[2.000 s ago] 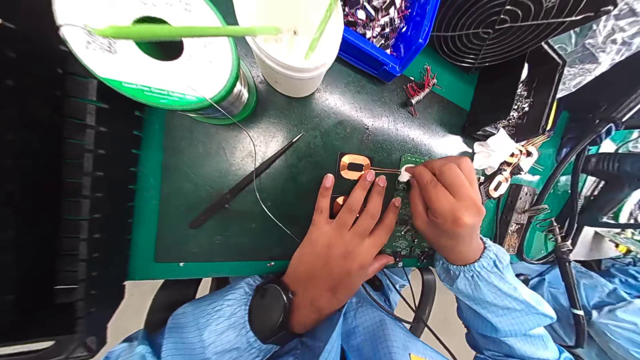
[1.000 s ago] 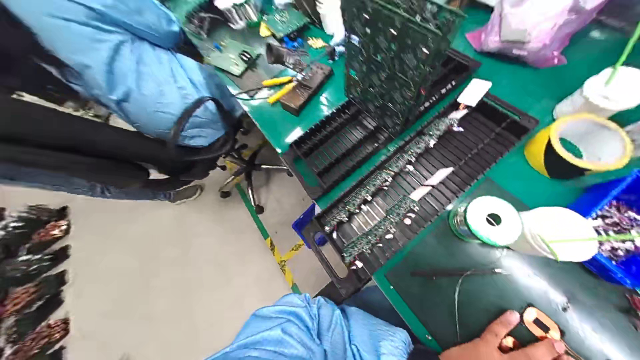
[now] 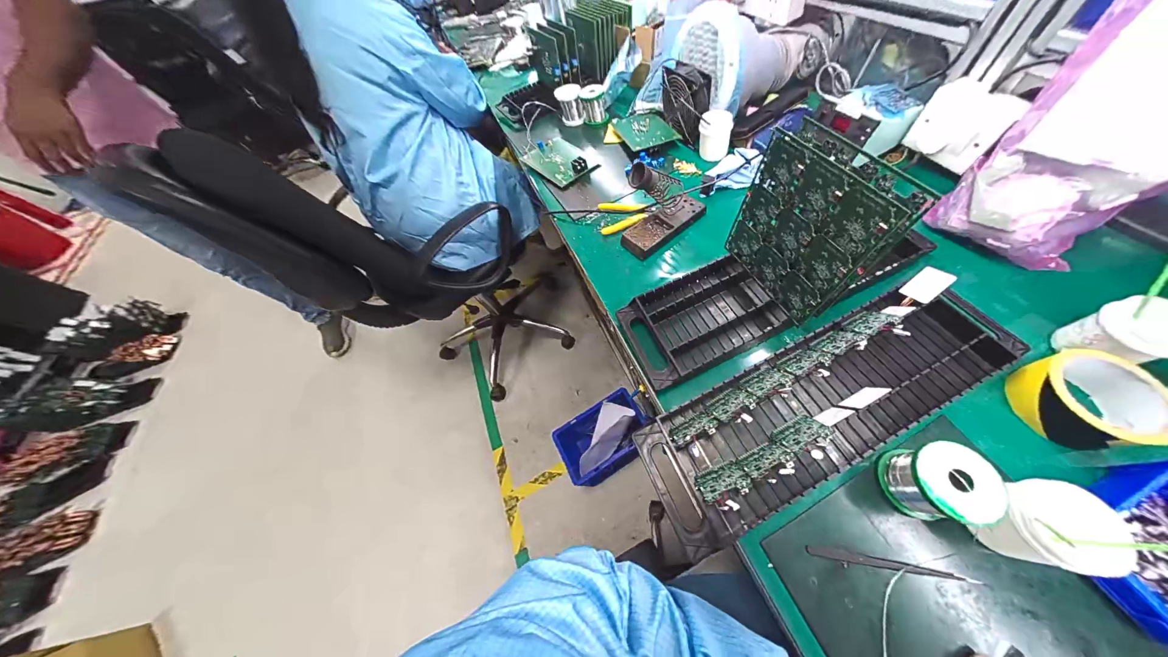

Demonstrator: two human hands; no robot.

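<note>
Neither of my hands can be made out; a small dark sliver at the bottom right edge is too little to identify. My blue garment (image 3: 593, 611) fills the bottom middle. On the dark mat (image 3: 839, 593) lie a pair of tweezers (image 3: 890, 564) and a strand of solder wire (image 3: 887, 611). A solder wire spool (image 3: 958, 484) lies beside a white tub (image 3: 1063, 525). Small green circuit boards (image 3: 762, 456) stand in rows in a black slotted tray (image 3: 912, 392), with white pieces among them. Behind it, large green circuit board panels (image 3: 812, 219) stand upright in a second black tray (image 3: 703, 319).
A roll of yellow tape (image 3: 1049, 401) and a blue parts bin (image 3: 1122, 584) are at right. Farther back are yellow-handled pliers (image 3: 625, 219) and a soldering iron stand (image 3: 662, 219). A co-worker in blue (image 3: 392, 119) sits at left; another person's hand (image 3: 46, 128) shows. A blue bin (image 3: 598, 438) is on the floor.
The view has swung far to the left. Two seconds ago both hands were over a copper coil and green board; one second ago one hand was by the coil at the lower right.
</note>
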